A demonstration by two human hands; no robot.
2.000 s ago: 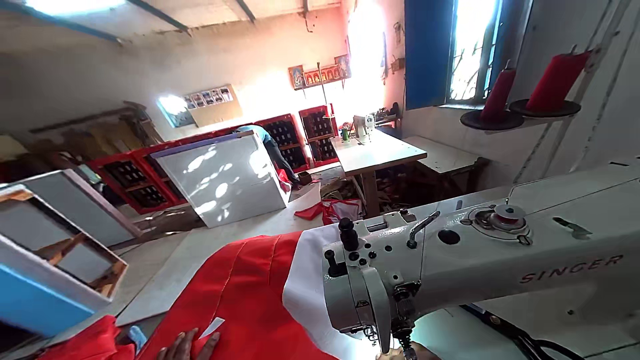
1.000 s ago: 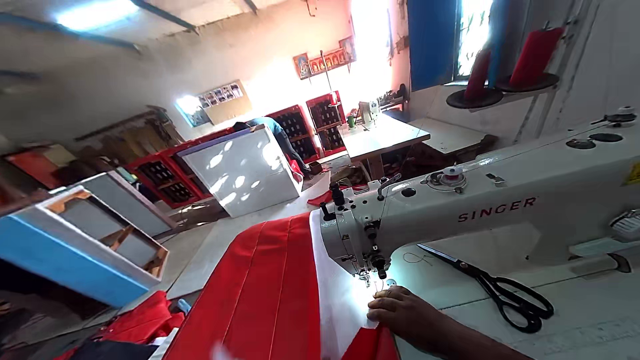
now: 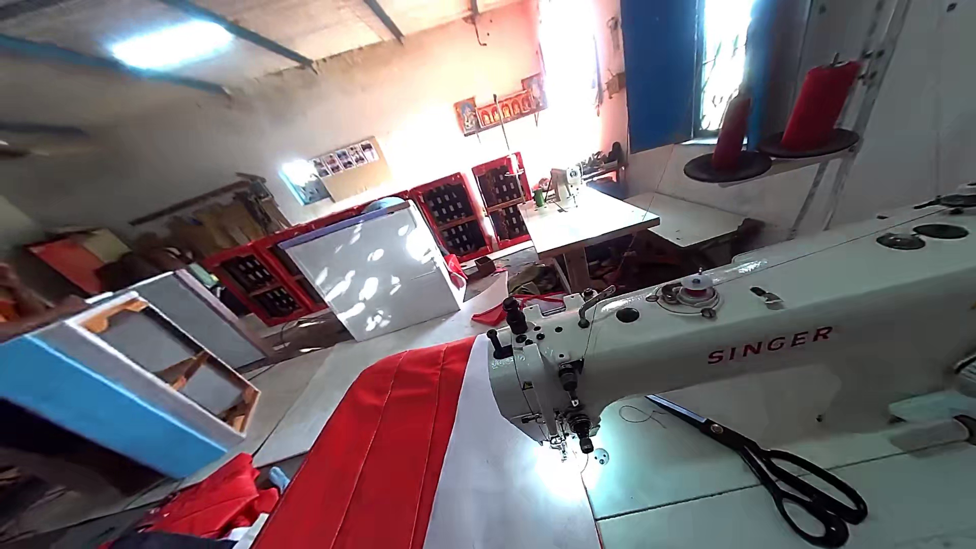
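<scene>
A white Singer sewing machine (image 3: 732, 335) reaches in from the right, its needle and presser foot (image 3: 566, 448) lit by a lamp. Below and left of the needle area lies red quilted fabric (image 3: 389, 442) with stitched lines, joined along its right side by a white panel (image 3: 488, 473). Large black-handled shears (image 3: 762, 465) rest on the machine bed, blades pointing up and left. Neither my left hand nor my right hand shows in this frame.
Two red thread cones (image 3: 823, 107) stand on holders at upper right. Crumpled red fabric (image 3: 213, 499) lies at lower left. Beyond are upright white panels (image 3: 374, 274), an open wooden frame (image 3: 171, 374) and another sewing table (image 3: 587, 221).
My right hand, beside the needle one second ago, has left the view. My left hand, on the red fabric two seconds ago, is also gone from view.
</scene>
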